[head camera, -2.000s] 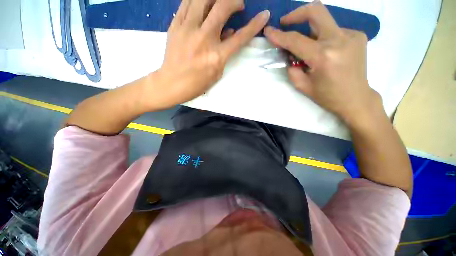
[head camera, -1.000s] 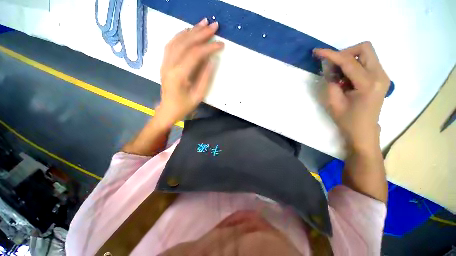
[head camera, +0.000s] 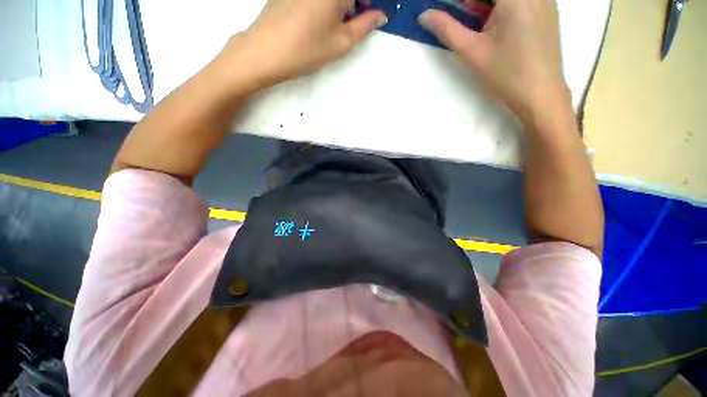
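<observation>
The dark blue band (head camera: 408, 29) lies at the top edge of the view on the white cloth, with one white dot visible; much of it is cut off or under my hands. My left hand (head camera: 310, 35) holds the band at its left part, thumb at the front edge, fingertips partly out of view. My right hand (head camera: 508, 50) is on the band's right part, thumb on its front edge, fingers cut off by the frame. A bit of the red-handled cutter (head camera: 479, 8) shows inside my right hand, blurred.
Grey-blue looped strips (head camera: 139, 58) lie on the white table cover (head camera: 372, 101) at left. A grey sheet (head camera: 17, 43) is at the far left. A dark scissor blade (head camera: 670, 29) lies on the tan board (head camera: 651, 108) at right. A blue bin (head camera: 651, 252) stands below.
My hands were apart over the slanting band a second ago; now they are closer together on it, higher in the view. The view has shifted, and the scissor blade shows more fully.
</observation>
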